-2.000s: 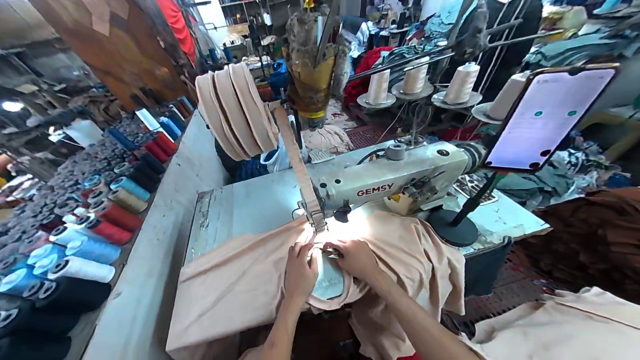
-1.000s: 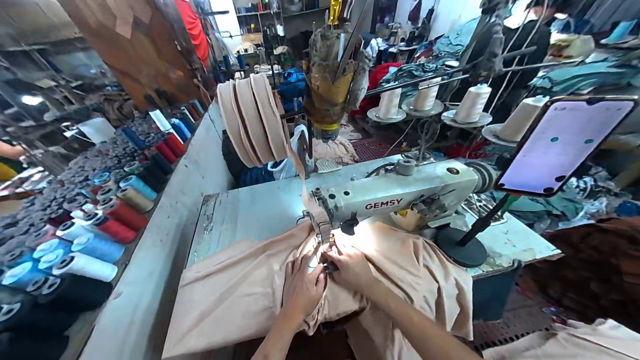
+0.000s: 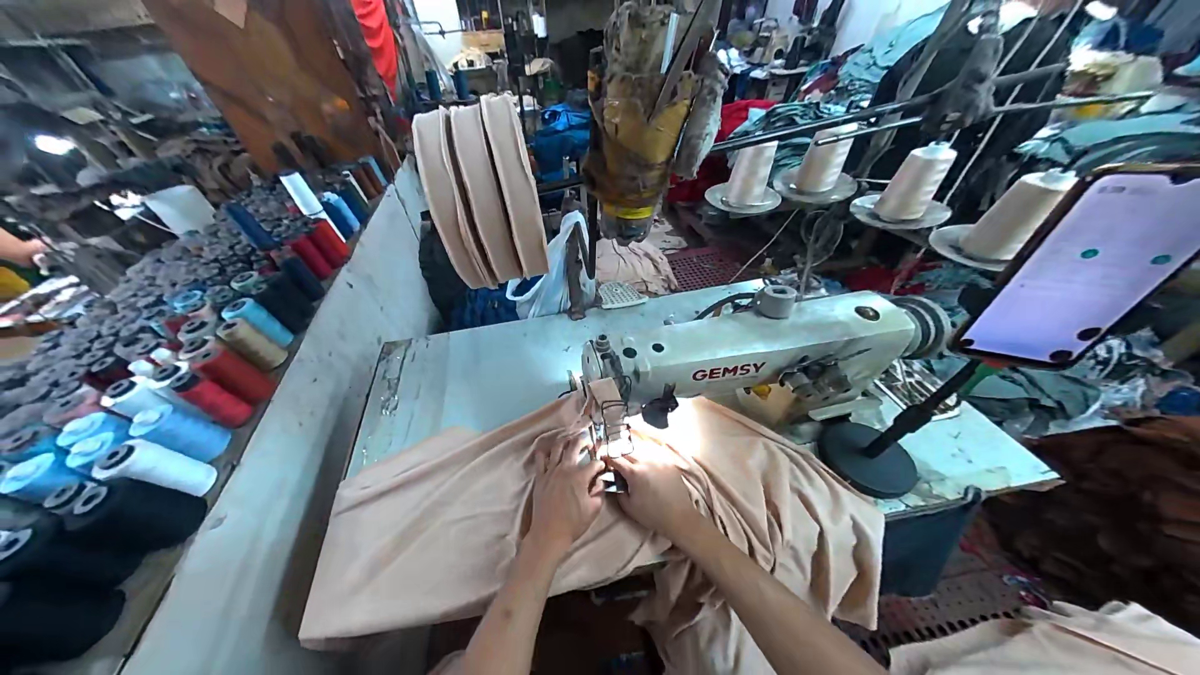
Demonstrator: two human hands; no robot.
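Beige fabric [image 3: 441, 534] lies across the bed of a Gemsy industrial sewing machine [image 3: 750, 352] and hangs over the front edge. My left hand [image 3: 565, 487] rests on the fabric left of the presser foot, fingertips pinching its edge. From the right, my right hand [image 3: 653, 492] grips the fabric with bent fingers just below the needle area. A metal binding folder [image 3: 614, 431] sits between and above my fingertips, lit by the machine's lamp. Behind it hang rolls of beige binding tape [image 3: 481, 192]. The exact fingertip contact is partly hidden.
Thread spools [image 3: 225, 380] in several colours crowd the left side beyond a pale partition [image 3: 281, 450]. Cream thread cones [image 3: 914, 183] stand behind the machine. A phone [image 3: 1078, 267] on a black stand [image 3: 867, 459] is at the right. More beige fabric [image 3: 1059, 642] lies lower right.
The fabric opening around a pale surface, seen in front of my hands two seconds ago, has closed up into folds. The tape strip that ran down from the rolls no longer shows. My hands stay near the needle.
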